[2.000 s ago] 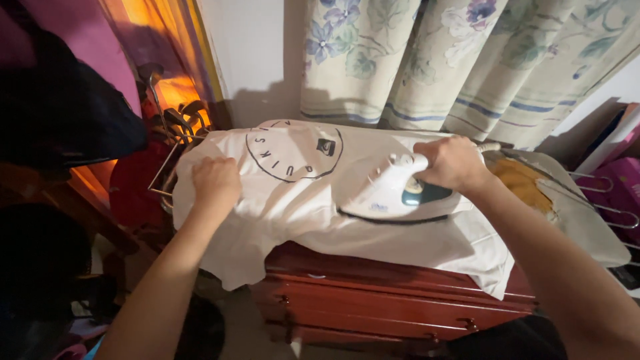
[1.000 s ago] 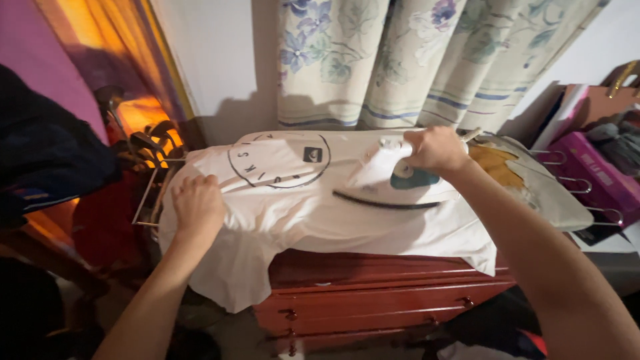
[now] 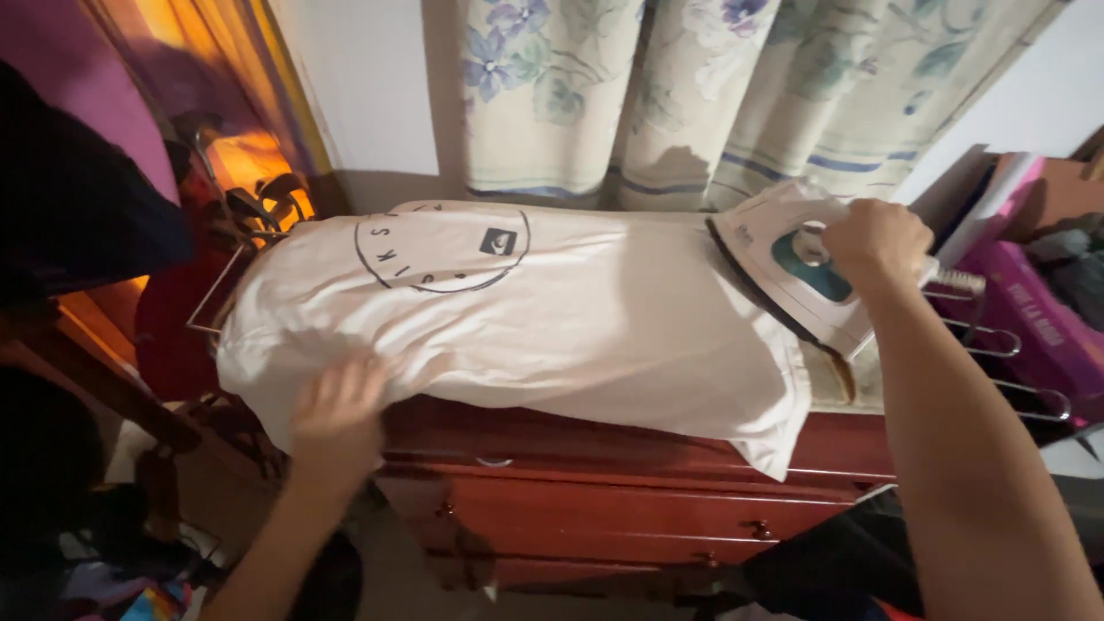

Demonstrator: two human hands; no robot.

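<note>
A white T-shirt (image 3: 586, 319) with a dark circular print is spread over a small ironing board on a red wooden chest of drawers. Its left part is wrinkled, and its lower edge hangs over the front. My right hand (image 3: 875, 241) grips the handle of a white and teal steam iron (image 3: 811, 267), tilted at the shirt's right end; whether its soleplate touches the cloth is hard to tell. My left hand (image 3: 341, 410), blurred, is over the shirt's lower left edge with its fingers spread; contact with the cloth cannot be made out.
Behind the board hangs a floral curtain (image 3: 561, 103). The red chest of drawers (image 3: 621, 509) stands beneath. Wire rack loops (image 3: 1000, 343) and a purple box (image 3: 1026, 319) are at the right. Dark bags (image 3: 78, 190) hang at the left.
My right hand has moved the iron from the middle of the shirt to its right end. My left hand has come down toward the shirt's front edge. The shirt's hanging front part lies differently.
</note>
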